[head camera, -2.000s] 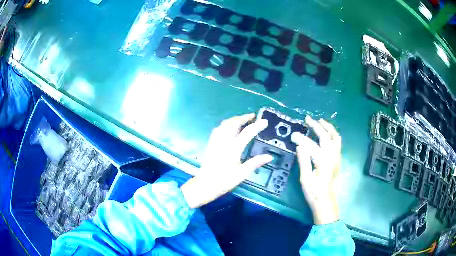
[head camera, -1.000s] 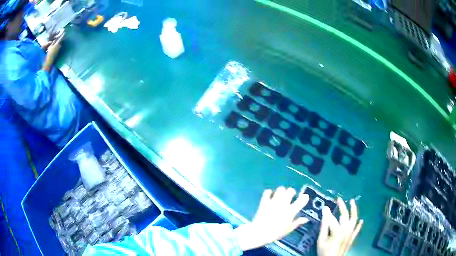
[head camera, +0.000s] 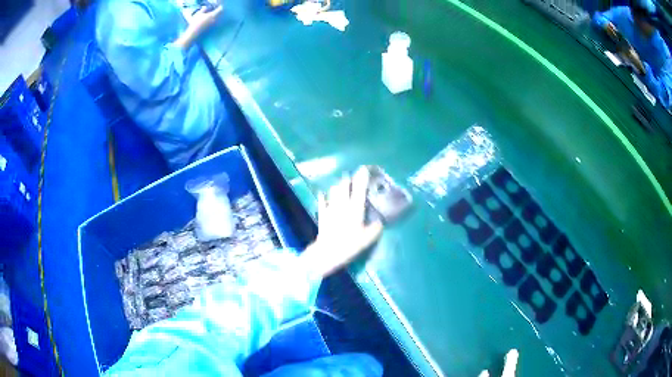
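My left hand (head camera: 345, 221) holds a blurred dark grey housing (head camera: 388, 196) over the bench's near edge, beside the blue bin. The housing's far end shows a small ring opening; its other end is hidden by my fingers. My right hand (head camera: 507, 365) is mostly cut off by the bottom edge; only fingertips show. Black die-cut adhesive pieces (head camera: 513, 234) lie in three rows on a clear liner sheet (head camera: 551, 359) on the green mat, right of my left hand.
The blue bin (head camera: 158, 193) holds bagged parts (head camera: 184, 261) and a whitish plastic bag (head camera: 214, 210). Crumpled clear film (head camera: 458, 163), a white bottle (head camera: 398, 65) and a blue pen (head camera: 427, 79) lie beyond. Housings (head camera: 635, 331) sit lower right. A person (head camera: 158, 81) works at far left.
The view has swung left. My left hand has carried the housing leftward, away from my right hand and toward the bin side. My right hand has mostly dropped out of view.
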